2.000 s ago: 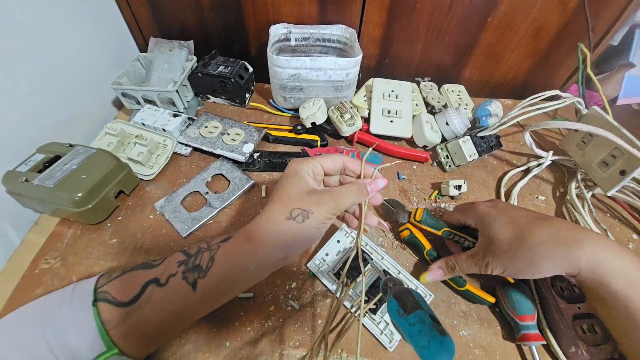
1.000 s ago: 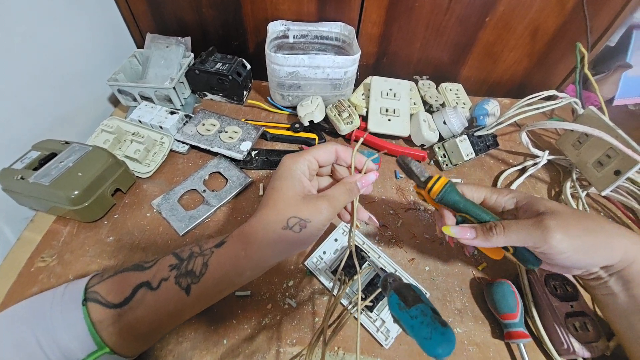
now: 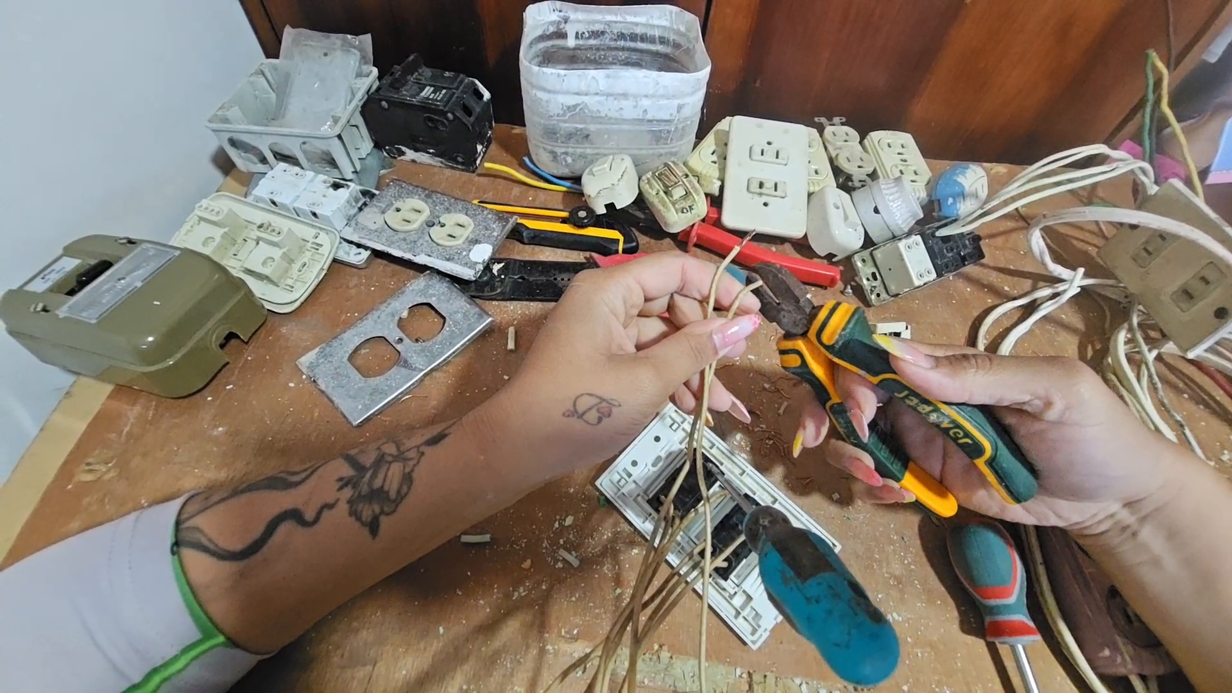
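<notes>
My left hand (image 3: 640, 356) pinches beige insulated wires (image 3: 707, 414) between thumb and fingers, their tips standing up above the grip. My right hand (image 3: 991, 414) is closed around Jadever pliers (image 3: 866, 366) with green and yellow handles. The pliers' jaws are close to the wire tips; whether they touch is hard to tell. Below the hands, a white outlet frame with black modules (image 3: 664, 481) lies back up on the table, the wires hanging over it. A teal-handled screwdriver (image 3: 823, 597) rests across it, its tip hidden.
A metal cover plate (image 3: 395, 346), an olive casing (image 3: 130, 313) and a speckled outlet plate (image 3: 428, 226) lie to the left. Behind are a plastic tub (image 3: 616, 91), a yellow-black tool (image 3: 568, 231) and a white double outlet (image 3: 767, 178). A red-and-grey screwdriver (image 3: 996, 582) and white cables (image 3: 1068, 279) lie right.
My right hand has raised the pliers from beside the outlet frame and brought their jaws to the wire tips. My left hand still holds the wires in about the same place.
</notes>
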